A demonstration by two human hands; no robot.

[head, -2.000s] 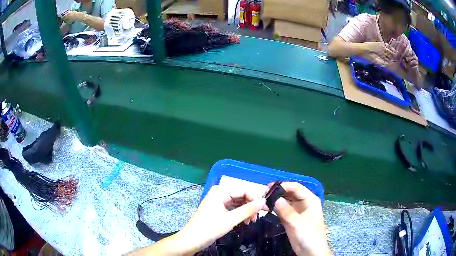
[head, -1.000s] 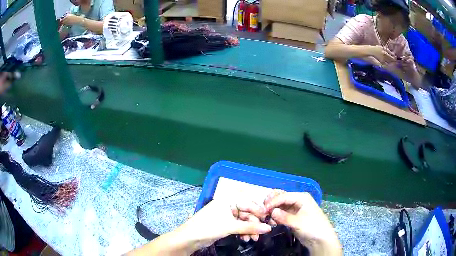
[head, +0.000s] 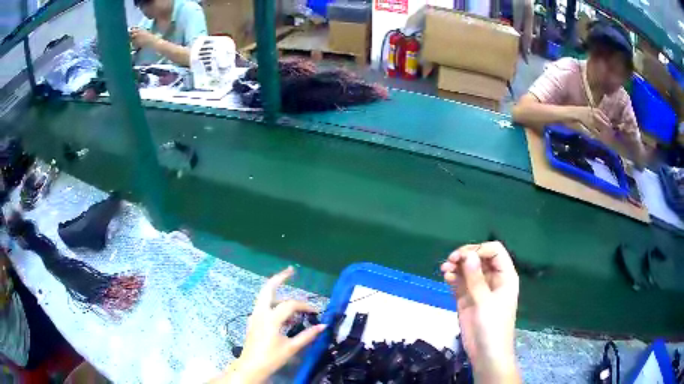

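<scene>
A blue tray [head: 367,271] with a white liner [head: 405,313] lies in front of me, with small black parts [head: 397,364] heaped in its near side. My left hand [head: 279,330] is over the tray's left edge, fingers spread. A small dark piece [head: 300,324] shows between its fingers and thumb; I cannot tell if it is gripped. My right hand [head: 484,300] is raised at the tray's right side, fingertips together; whether they pinch something thin is unclear. A thin cable [head: 234,322] lies on the bench left of the tray.
The green belt [head: 300,202] crosses beyond the bench, with blurred dark crescents [head: 630,266] at right. A wire bundle [head: 67,270] and a black pouch-like piece [head: 90,223] lie at left. A corded tool [head: 606,367] lies right. Two people sit opposite.
My hands have come apart from each other above the tray, the left going left and the right going up and right. More black parts are uncovered. The view has shifted.
</scene>
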